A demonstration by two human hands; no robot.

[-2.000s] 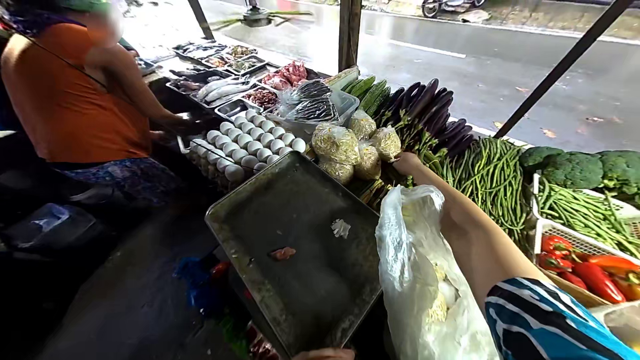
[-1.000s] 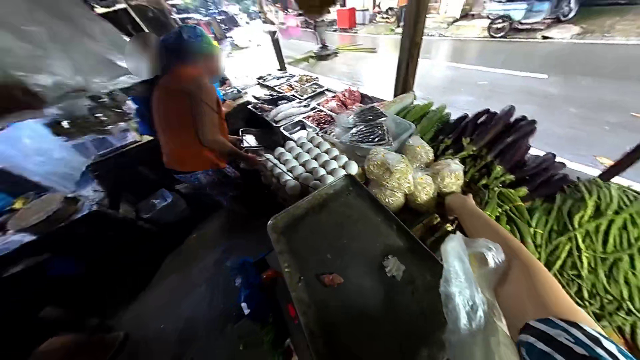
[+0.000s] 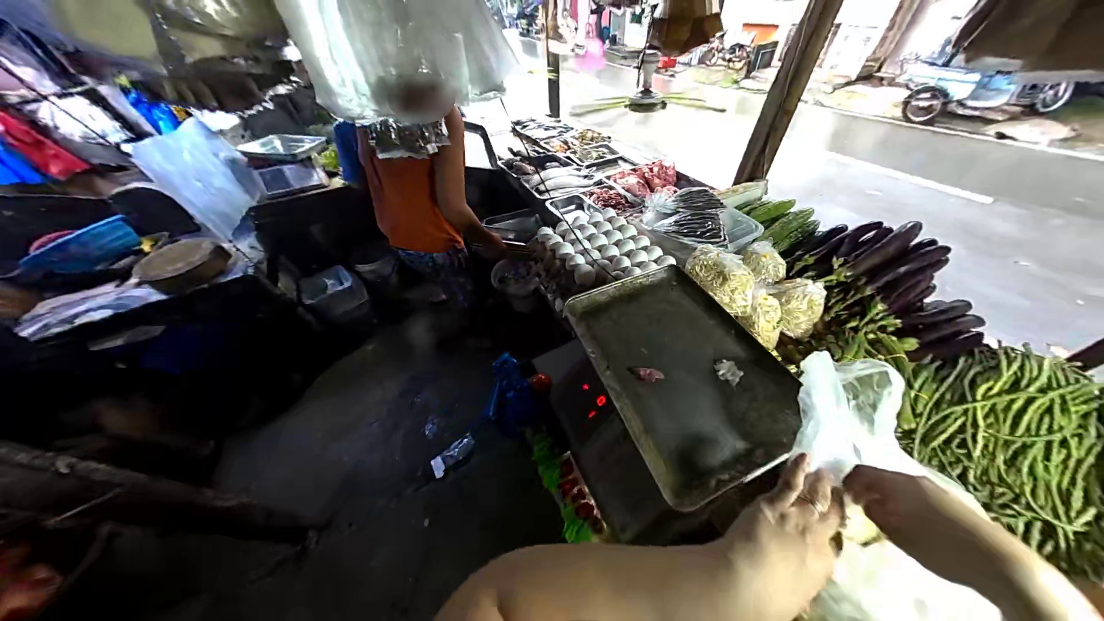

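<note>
Both hands meet at a translucent plastic bag [image 3: 849,414] at the lower right. My left hand [image 3: 789,526], wearing a ring, grips the bag's near side below its mouth. My right hand [image 3: 888,492] is on the other side of the bag, its fingers partly hidden by the plastic. Something pale shows inside the bag. Just left of the hands lies the dark metal tray [image 3: 681,388] of a digital scale, with a reddish scrap and a crumpled clear scrap on it. Clear bags of bean sprouts [image 3: 763,293] sit beyond the tray.
White eggs [image 3: 604,250] stand behind the tray, with trays of fish [image 3: 556,181] and meat [image 3: 642,179] beyond. Eggplants [image 3: 897,259] and long green beans [image 3: 1009,440] lie at right. A person in an orange top [image 3: 405,198] stands at back left. A wooden post [image 3: 789,86] rises beside the road.
My right hand has moved from beside the bagged sprouts back to the plastic bag. My left hand now shows on the bag; earlier, fingers showed at the tray's near edge. The view has swung left.
</note>
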